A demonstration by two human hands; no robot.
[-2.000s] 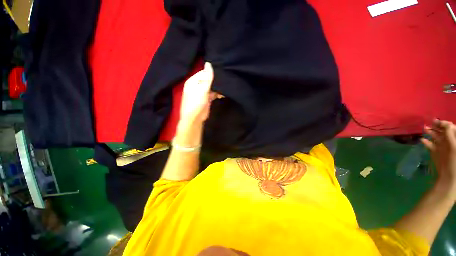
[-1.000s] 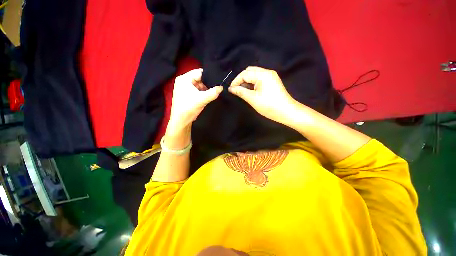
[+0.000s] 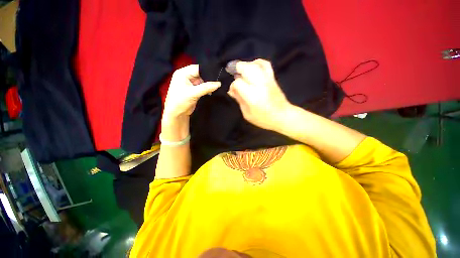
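Observation:
A black coat [image 3: 262, 30] lies spread on the red cloth [image 3: 393, 30] and hangs over the table edge toward me. My left hand [image 3: 184, 95] is over the coat's left part, thumb and fingers bent close together. My right hand [image 3: 260, 93] is just to its right, fingers bent; a small greyish round piece [image 3: 232, 67] shows at its fingertips. A very fine glint [image 3: 219, 74], needle or thread, shows between the hands; which hand holds it I cannot tell. Dark thread [image 3: 360, 72] lies looped on the red cloth right of the coat.
Small metallic snips [image 3: 450, 54] lie at the far right of the table. Another dark garment [image 3: 50, 85] lies at the left. Below the table edge are a yellow-edged piece [image 3: 138, 160], a white-edged frame [image 3: 40, 186] at left and green floor [image 3: 393, 138].
My right hand has come from the far right to beside my left hand, and its fingers have since lifted slightly. The thread loops now lie nearer the coat. The white strip has left the view.

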